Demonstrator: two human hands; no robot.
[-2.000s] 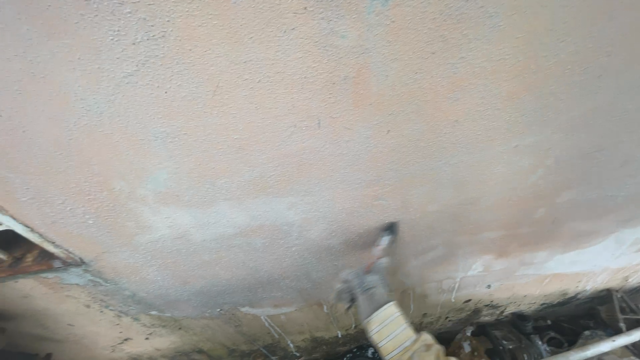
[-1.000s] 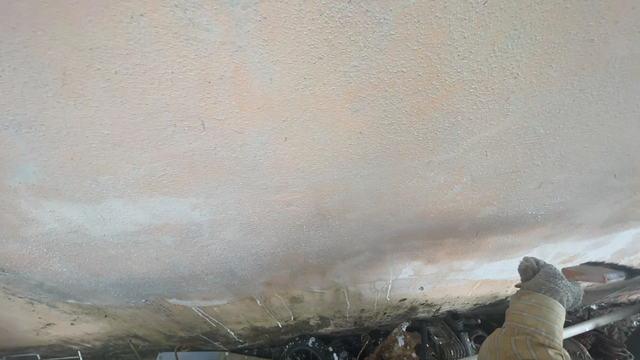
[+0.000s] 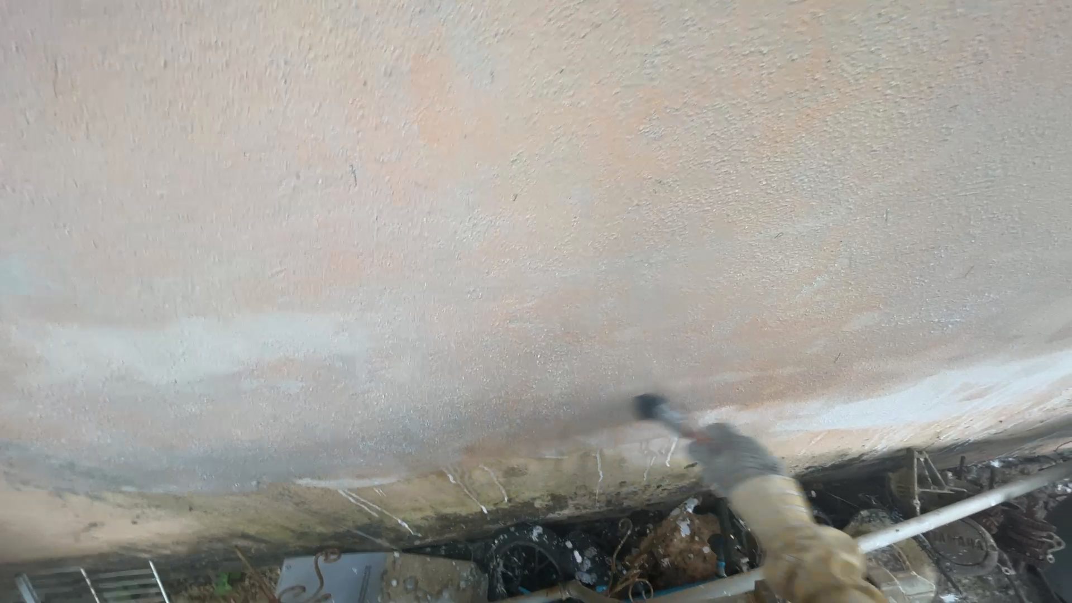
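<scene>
In a grey knit glove with a yellowish sleeve, my right hand (image 3: 730, 456) grips a paintbrush (image 3: 670, 416) by its handle. The dark bristles meet or nearly meet the lower part of a rough plastered wall (image 3: 536, 209); motion blurs the brush. Patches of white paint (image 3: 913, 404) lie on the wall to the right of the brush, with another pale patch at the left. White drips run down the stained strip under the brush. My left hand is out of view.
Along the wall's foot lie a small black wheel (image 3: 528, 559), a brown lump like a stone (image 3: 677, 544), a long pale pipe (image 3: 963, 508), a grey board (image 3: 322, 578) and a metal rack (image 3: 92, 584) at the lower left. Other scrap parts crowd the lower right.
My right hand, with the brush, has come back left and up to the wall from the lower right, where it was one second ago.
</scene>
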